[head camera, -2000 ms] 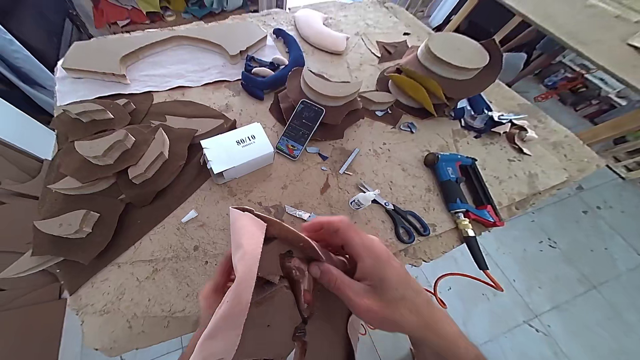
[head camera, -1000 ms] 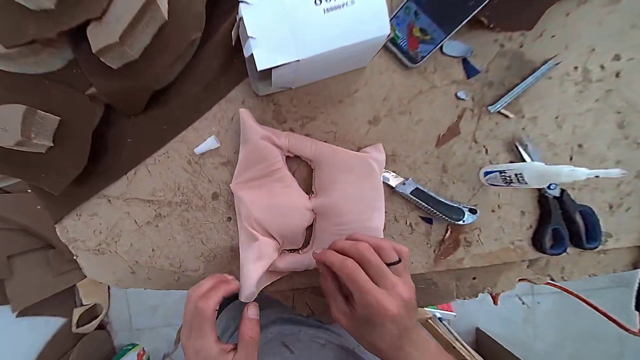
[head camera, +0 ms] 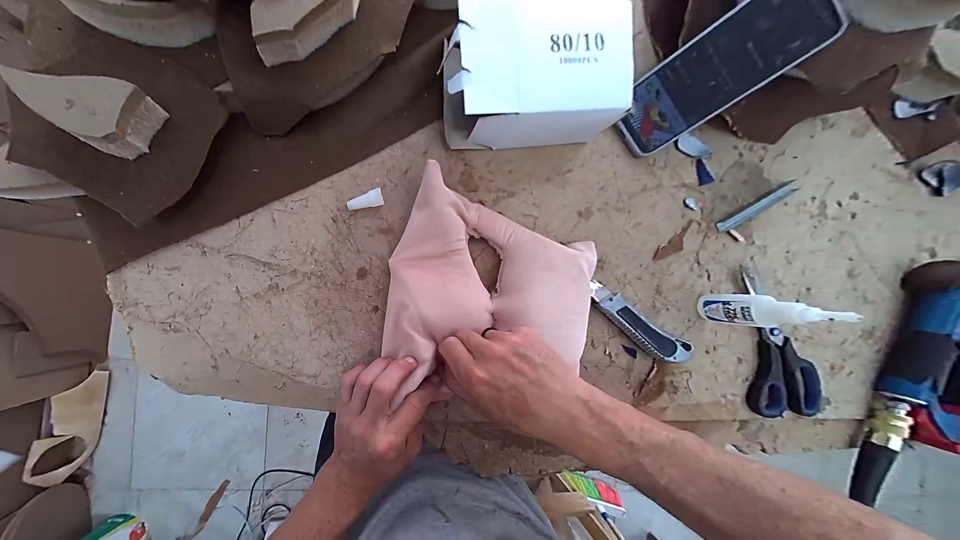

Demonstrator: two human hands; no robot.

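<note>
A padded piece covered in pink fabric (head camera: 442, 281) lies on the worn wooden table (head camera: 270, 300), with an opening near its middle. My left hand (head camera: 386, 412) pinches its lower left corner between thumb and fingers. Close beside it, my right hand (head camera: 510, 371) grips the fabric at the lower edge; a dark ring is on one finger, and its fingertips are partly hidden. Just right of the piece is a utility knife (head camera: 643, 327). Farther right, a white glue bottle (head camera: 757, 310) lies across a pair of scissors (head camera: 784, 375) with dark handles.
Behind the piece stand a white cardboard box (head camera: 555, 82) and a smartphone (head camera: 731, 71). Brown material with foam pieces (head camera: 90, 112) covers the upper left. A small white cap (head camera: 365, 199), a metal-coloured stick (head camera: 756, 205) and a pneumatic tool (head camera: 919, 337) lie around. The table's front edge is near my body.
The pink piece was held up two seconds ago and now lies on the table. Since one second ago, my right hand has moved left, close to my left hand. The view has moved nearer the table.
</note>
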